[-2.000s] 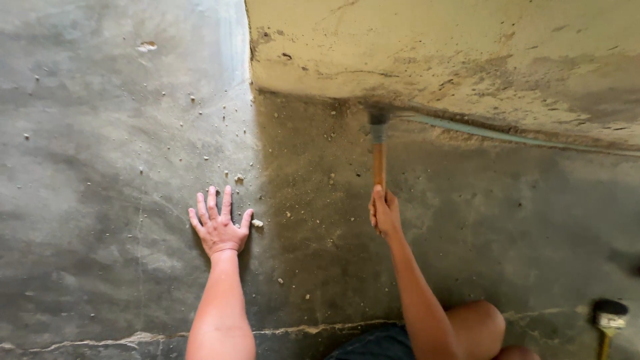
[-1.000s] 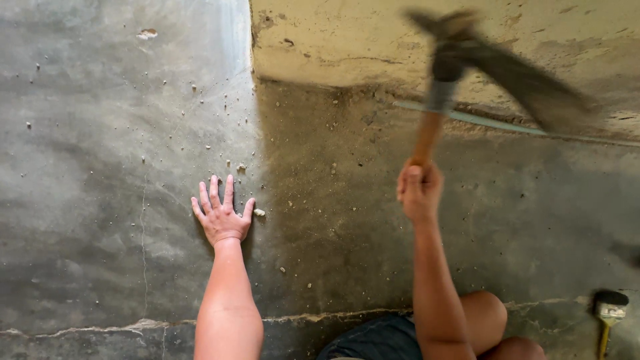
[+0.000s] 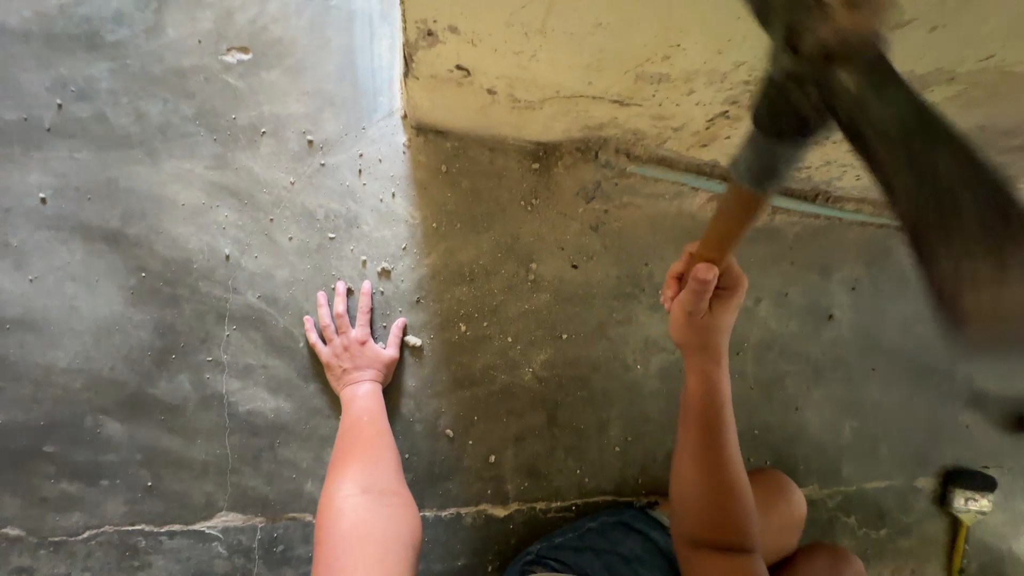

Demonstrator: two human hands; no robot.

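My left hand (image 3: pixel 354 344) lies flat on the grey concrete floor (image 3: pixel 160 384), fingers spread, with small crumbs of rubble around it and one pale lump beside the thumb. My right hand (image 3: pixel 704 300) is closed around the wooden handle of a mattock-like tool (image 3: pixel 808 104), raised toward the camera at the upper right. Its dark metal head is blurred and partly out of the frame. Behind the tool, a pale blue-green strip (image 3: pixel 680 178) runs along the base of the yellowish wall (image 3: pixel 544 64).
A brush with dark bristles and a yellow handle (image 3: pixel 970 496) lies on the floor at the lower right. A rough crack (image 3: pixel 176 528) crosses the floor near my bent knees. The wall's vertical edge (image 3: pixel 403 64) stands at the upper middle.
Two seconds ago the tool's head was down at the foot of the wall. My right hand has lifted it up and to the right. My left hand has stayed on the floor.
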